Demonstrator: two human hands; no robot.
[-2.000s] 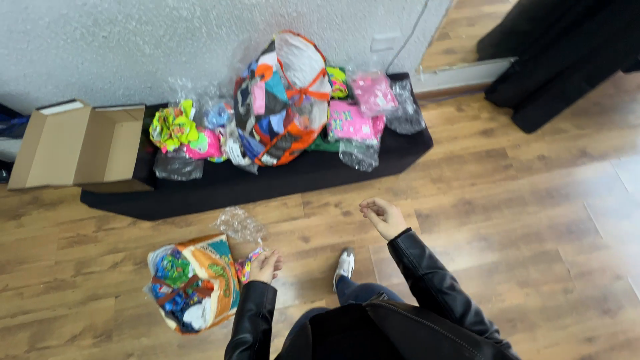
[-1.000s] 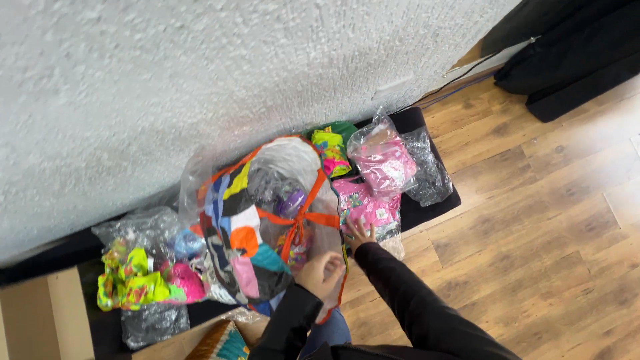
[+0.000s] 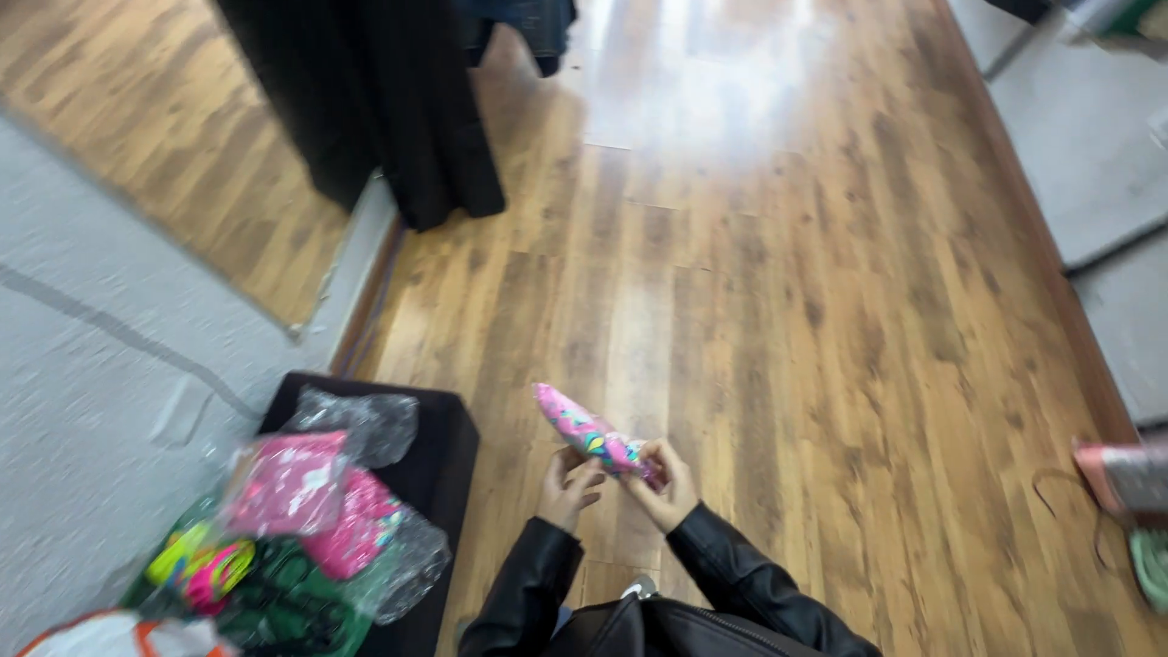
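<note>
A pink patterned item [image 3: 593, 436], perhaps folded fabric in plastic, is pinched in my right hand [image 3: 668, 484] above the wooden floor. My left hand [image 3: 570, 484] is just under its middle with fingers curled; whether they grip it is unclear. To the left, on a black bench [image 3: 429, 493], lie a clear bag with pink contents [image 3: 290, 482], a second pink patterned bundle [image 3: 351, 529], crumpled clear plastic [image 3: 360, 424] and a neon yellow and pink bundle [image 3: 203, 566].
At the lower left corner is part of a white bag with orange trim [image 3: 119, 634]. A mirror [image 3: 182, 137] leans along the left wall beside a black curtain [image 3: 365, 100]. At the right edge are a pink object [image 3: 1118, 479] and a pale green shoe-like thing [image 3: 1152, 566].
The view has swung far to the right. My right hand, at the pink packages on the bench a second ago, now holds a pink patterned item over the floor. My left hand has left the large bag.
</note>
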